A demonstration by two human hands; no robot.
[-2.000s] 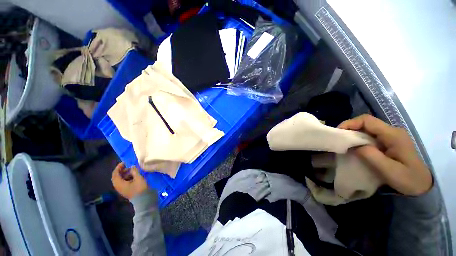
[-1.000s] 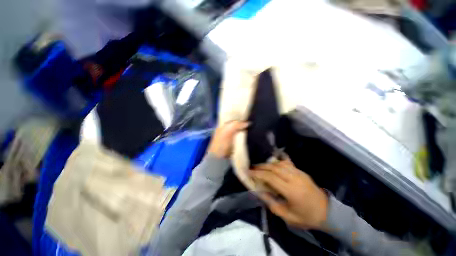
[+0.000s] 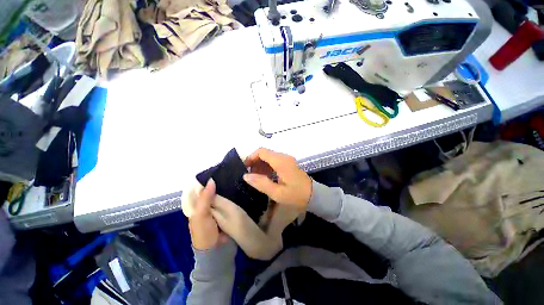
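A beige garment panel [image 3: 253, 234] with a black patch [image 3: 234, 182] is held folded in both hands, over the lap at the table's front edge. My left hand [image 3: 206, 215] grips its left side, thumb on the black patch. My right hand [image 3: 279, 181] pinches the patch's right side; its lower fingers are partly hidden. The scissors [image 3: 373, 112], with yellow and green loops, lie on the table in front of the sewing machine [image 3: 358, 44]. Their blades are hidden by a black piece [image 3: 352, 77].
The white table's ruler edge [image 3: 382, 145] runs just beyond my hands. Beige panels with black pieces [image 3: 173, 30] lie at the back left. A large beige pile [image 3: 477, 202] is at the right. A clear bag [image 3: 134, 268] is below the table at the lower left.
The view has swung from the blue bin to the table and machine. My left hand, empty at first, now holds the panel with my right. The black patch is now folded between my hands.
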